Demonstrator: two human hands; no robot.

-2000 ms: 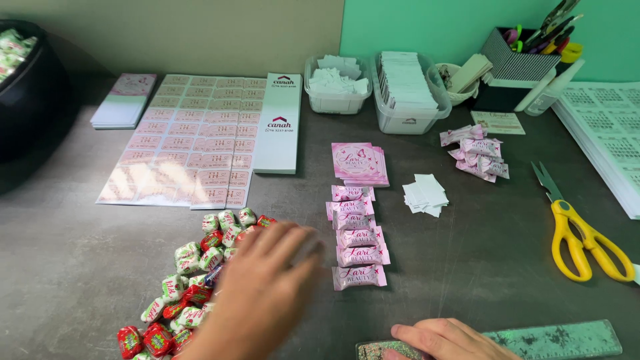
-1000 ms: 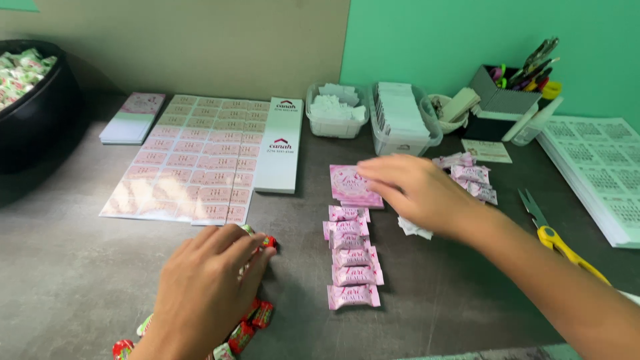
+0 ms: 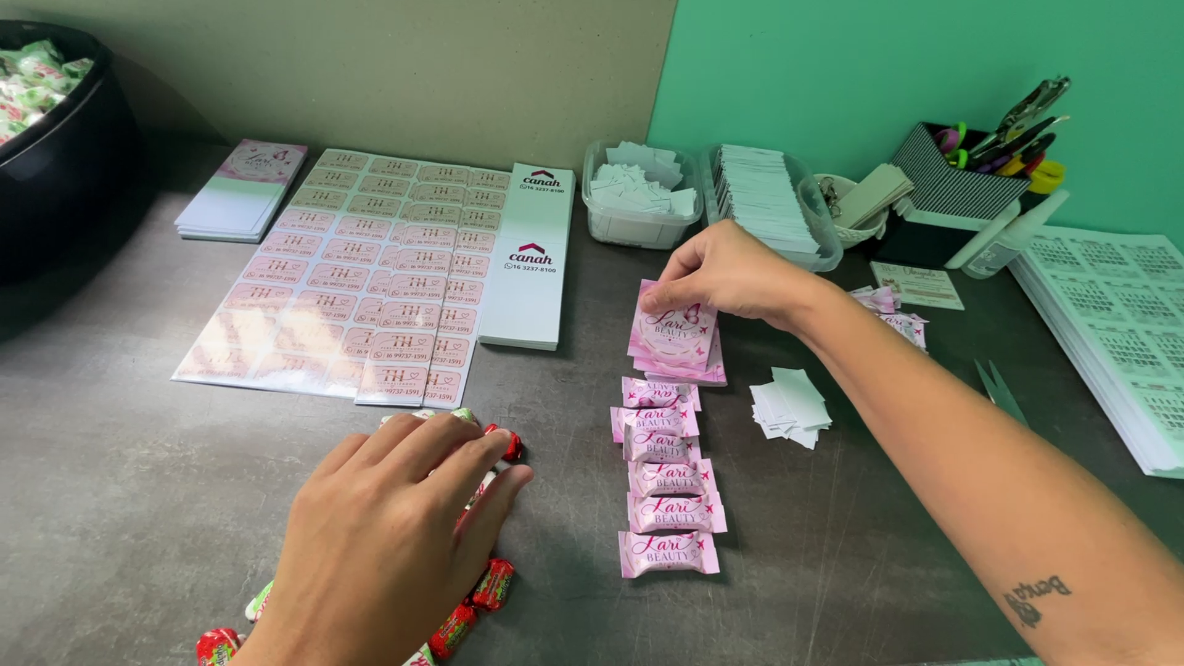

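My right hand [image 3: 731, 277] pinches the top left corner of a pink printed card [image 3: 673, 324] between thumb and fingers; more such cards lie under it. Below them, several candies in pink printed wrappers [image 3: 668, 553] form a column. My left hand [image 3: 398, 518] hovers or rests over a pile of candies in red and green-white wrappers [image 3: 493, 585], hiding most of them; whether its fingertips hold one cannot be seen. A small pile of white paper slips [image 3: 792, 407] lies right of the column. More pink-wrapped candies [image 3: 905, 327] lie partly behind my right forearm.
Sticker sheets [image 3: 305, 277] and white printed strips [image 3: 523, 305] lie at back left, beside a card stack [image 3: 231, 208] and a black tub of candies [image 3: 55, 176]. Two plastic tubs [image 3: 643, 222] of paper pieces, a pen holder [image 3: 962, 180], calendar sheets [image 3: 1110, 342] and scissors [image 3: 999, 393] are rightward.
My right hand has moved from the near edge to the pink cards, where it now pinches one. My left hand stays over the wrapped candies.
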